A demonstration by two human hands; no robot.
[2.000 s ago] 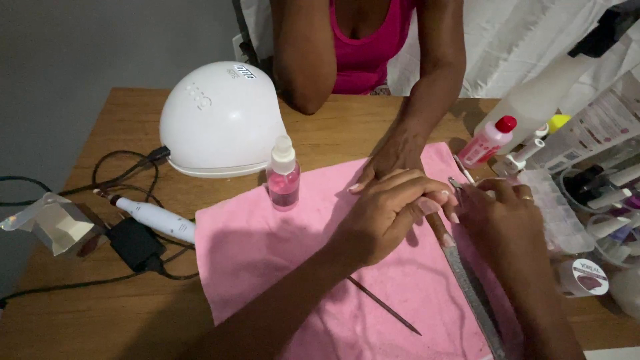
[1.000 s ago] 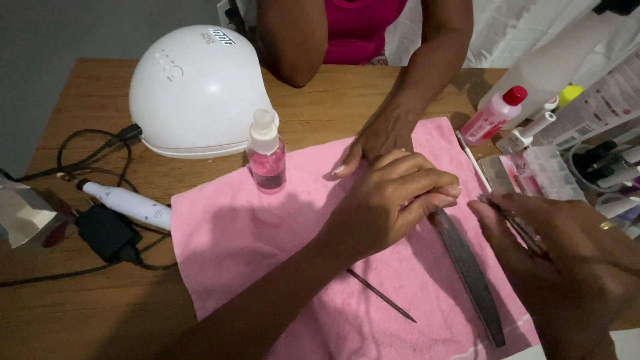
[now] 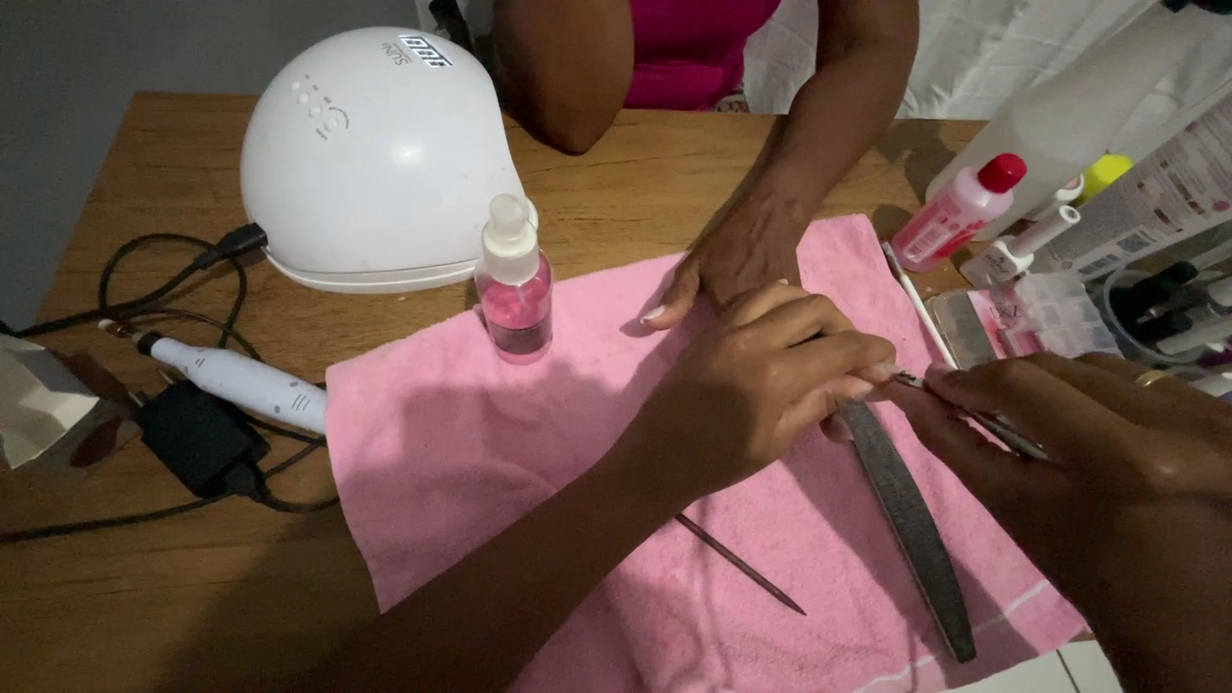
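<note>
My left hand (image 3: 760,385) is closed around the fingers of another person's hand (image 3: 751,260), which rests on the pink towel (image 3: 616,539). In my right hand (image 3: 1068,433) is a slim metal nail tool (image 3: 1006,433), perhaps a cuticle nipper or pusher; its tip is at one of the person's fingertips, beside my left fingers. A grey nail file (image 3: 910,529) lies on the towel between my hands, its upper end partly under the fingers. A thin dark stick (image 3: 741,563) lies on the towel below my left wrist.
A white nail lamp (image 3: 375,173) and a pink spray bottle (image 3: 517,289) stand left of the hands. An electric nail drill (image 3: 241,385), black adapter (image 3: 202,438) and cables lie at far left. A red-capped bottle (image 3: 958,212), polish bottle (image 3: 1020,250), nail-tip box (image 3: 1030,318) and white stick (image 3: 919,303) are at right.
My right hand has moved away from the file and, since one second ago, back to the held fingertips with the metal tool. My left hand keeps its hold.
</note>
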